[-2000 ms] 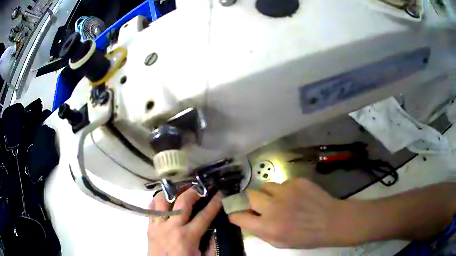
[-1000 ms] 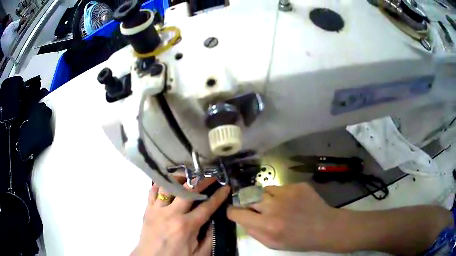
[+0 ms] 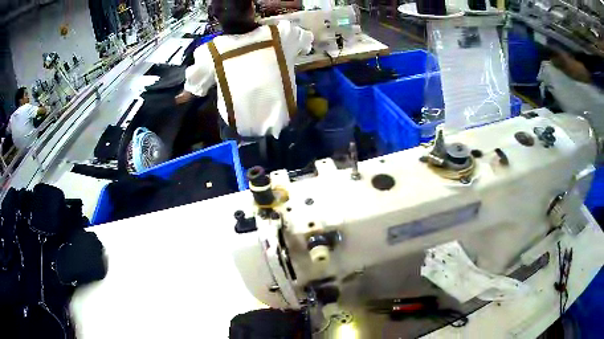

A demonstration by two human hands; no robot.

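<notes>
The white sewing machine head (image 3: 357, 218) stands across the middle right, with its cream tension dial (image 3: 320, 253) at the front left. A black fabric panel (image 3: 268, 324) lies at the bottom edge, just left of the lit needle area, partly cut off by the picture edge. Snips with red and black handles (image 3: 414, 305) lie on the bed right of the lamp light. A white speckled cloth (image 3: 457, 271) drapes against the machine. Neither of my hands is in view.
A heap of black pieces (image 3: 43, 258) lies at the left of the white table (image 3: 165, 265). A blue bin (image 3: 235, 162) with black fabric stands behind it. A person (image 3: 255, 79) in a white top with brown straps is beyond. More blue bins (image 3: 391, 99) stand behind the machine.
The view has lifted and pulled back, so the machine looks smaller and the factory floor shows. Both hands, earlier at the black fabric by the needle, are out of the picture.
</notes>
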